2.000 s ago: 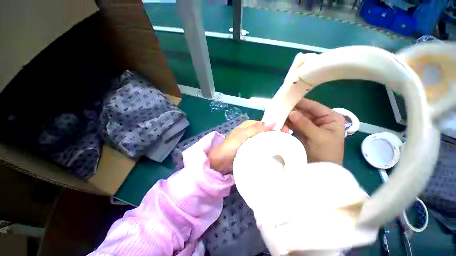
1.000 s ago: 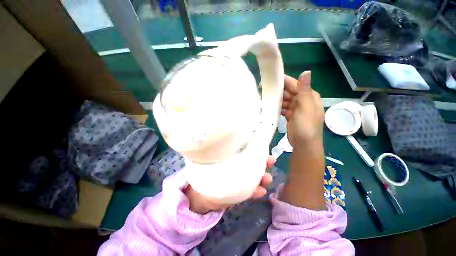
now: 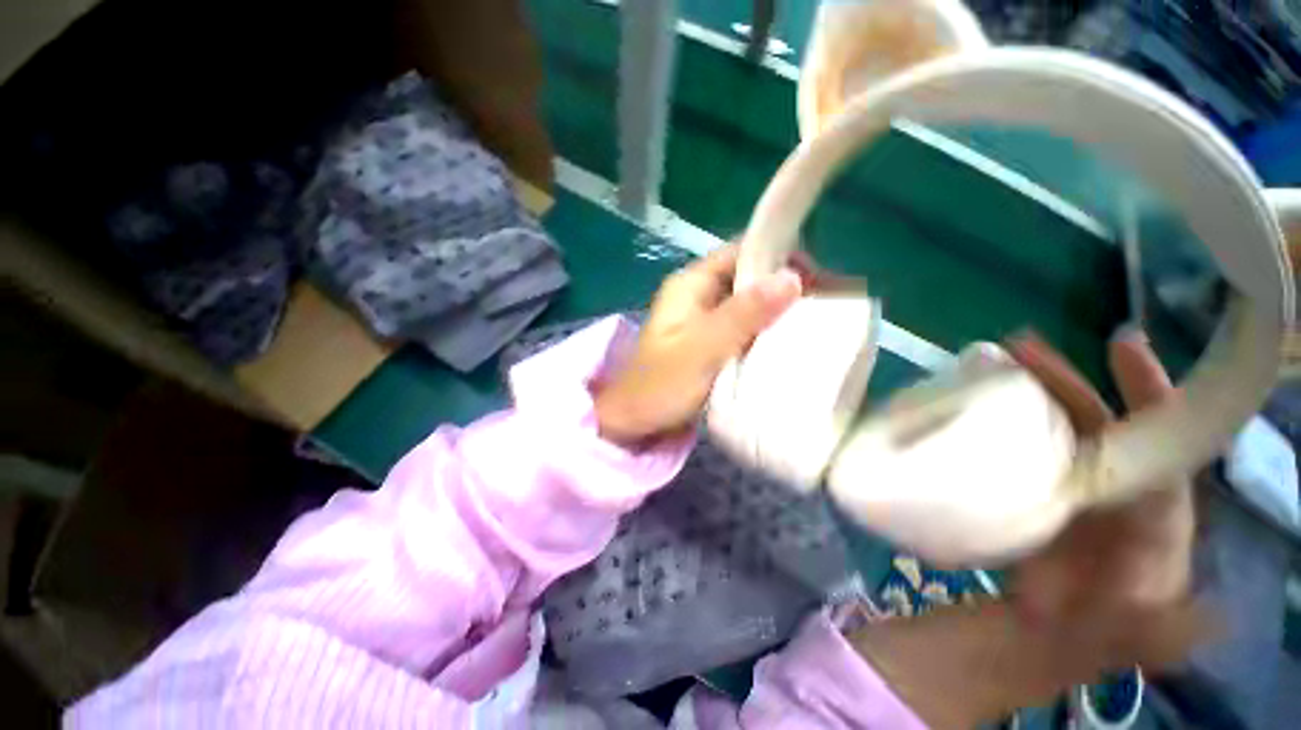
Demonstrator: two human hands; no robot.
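The cream-white cat-ear headphones (image 3: 949, 485) are held up above the bench, with the headband arch towards the top and right. One cat ear with an orange-tinted face (image 3: 878, 54) shows at the top; another is cut off at the right edge. My left hand (image 3: 699, 342) grips the headband's left arm just above one cup. My right hand (image 3: 1120, 528) is blurred, behind the right end of the band beside the other cup, fingers raised; whether it grips is unclear. The two cups are close together.
An open cardboard box (image 3: 328, 335) with grey printed bags (image 3: 428, 228) stands at the left. Another printed bag (image 3: 699, 571) lies below the headphones. A metal post (image 3: 646, 114) rises behind. A decoration sheet (image 3: 920, 585) and part of a ring (image 3: 1111, 702) show at the lower right.
The headphones have turned so the arch opens upward and right with the ear's orange face showing. My left hand has moved from beneath the cups to the band's arm; my right hand has moved right and down.
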